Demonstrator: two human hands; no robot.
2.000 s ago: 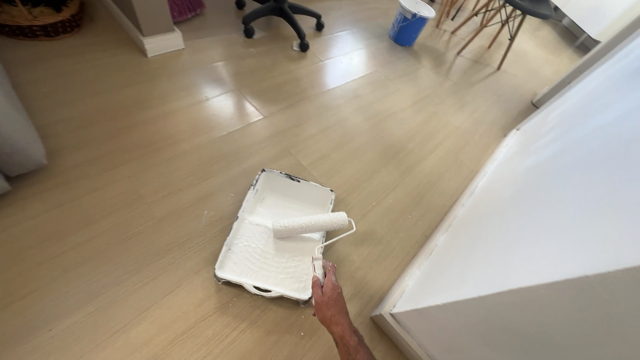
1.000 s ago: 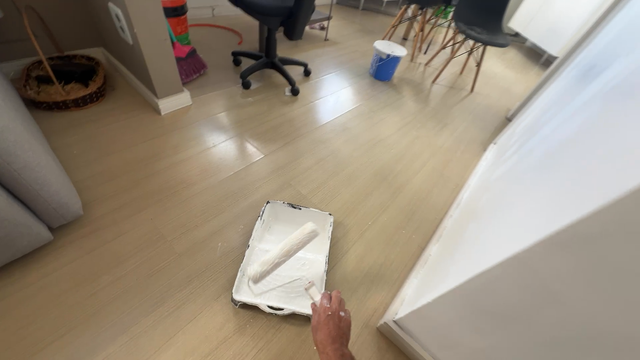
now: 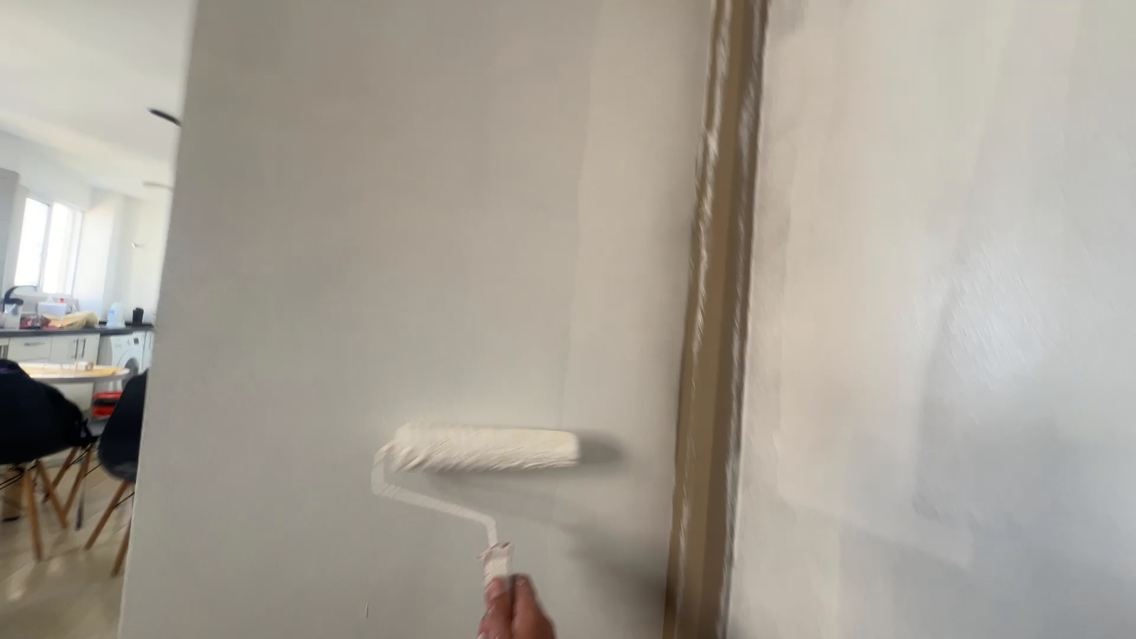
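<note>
My right hand [image 3: 516,611] grips the handle of a paint roller [image 3: 486,448] at the bottom middle of the view. The roller's sleeve is coated in white paint and lies level, at or very close to the pale wall [image 3: 373,266]; whether it touches cannot be told. Its wire frame bends round the sleeve's left end and down to the paint-marked handle. To the right of the roller runs an upright brown strip [image 3: 710,355] with white paint smears along its edges. Beyond it is another wall surface [image 3: 932,311] with uneven, partly shiny white paint. My left hand is out of view.
Past the wall's left edge, dark chairs [image 3: 35,417] with wooden legs stand by a round table [image 3: 71,371]. Farther back are a kitchen counter [image 3: 53,333] holding several items, a washing machine [image 3: 129,351] and a window [image 3: 46,244].
The roller was in the paint tray on the floor in both earlier frames; my right hand has raised it to the wall. The view has swung up from the floor.
</note>
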